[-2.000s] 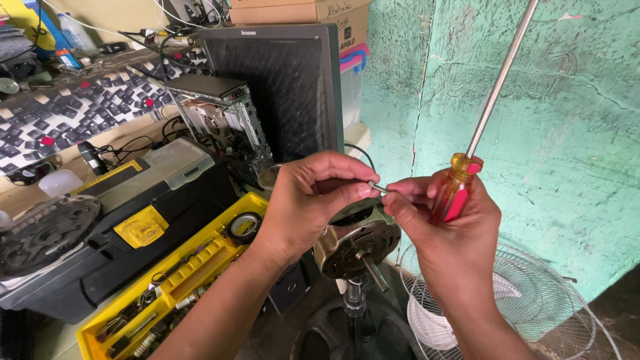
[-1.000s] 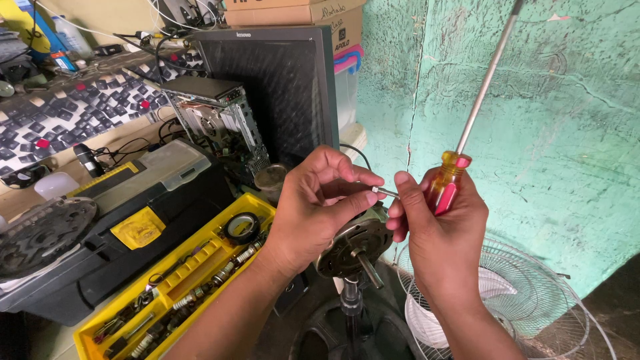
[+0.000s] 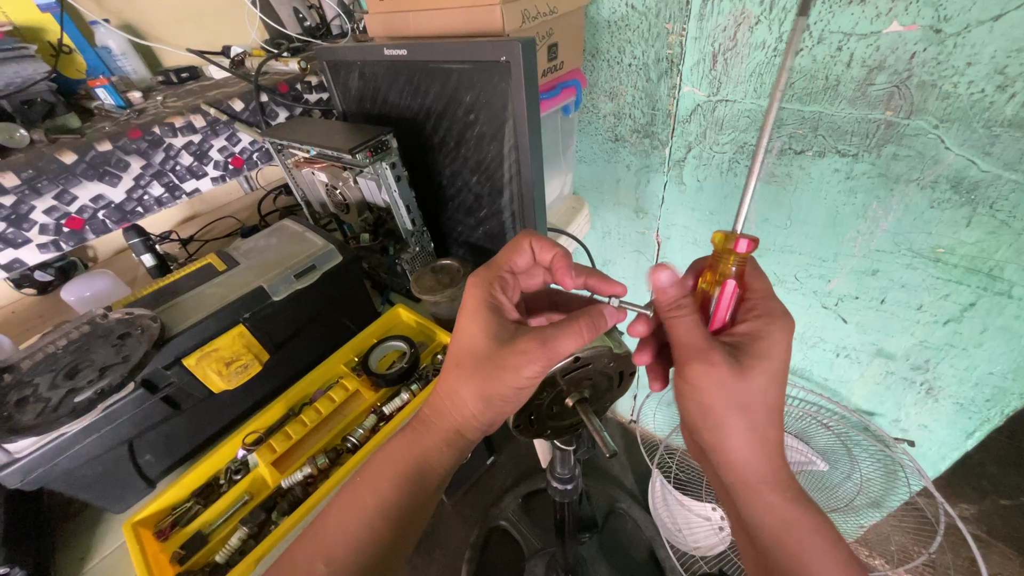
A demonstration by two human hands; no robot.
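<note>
Between thumb and fingers my left hand (image 3: 520,336) pinches a small metal screw (image 3: 636,307), which seems to carry a nut near its left end. My right hand (image 3: 712,344) has its fingertips at the screw's other end. In its palm it also holds a screwdriver (image 3: 726,280) with a yellow and red translucent handle, the long shaft pointing up. Just below and behind the hands is a fan motor (image 3: 560,392) with its shaft sticking out, mounted on a fan stand pole (image 3: 565,476).
A yellow tool tray (image 3: 148,532) with spark plugs and a tape roll (image 3: 390,359) lies at left, beside a black toolbox (image 3: 296,320). Behind stand an opened computer case (image 3: 340,144) and a monitor (image 3: 456,128). Wire fan guards (image 3: 848,448) lean near the green wall (image 3: 832,200).
My right thumb has lifted off the screw since a second ago. Both hands stay close together around the screw, and the screwdriver remains in my right hand.
</note>
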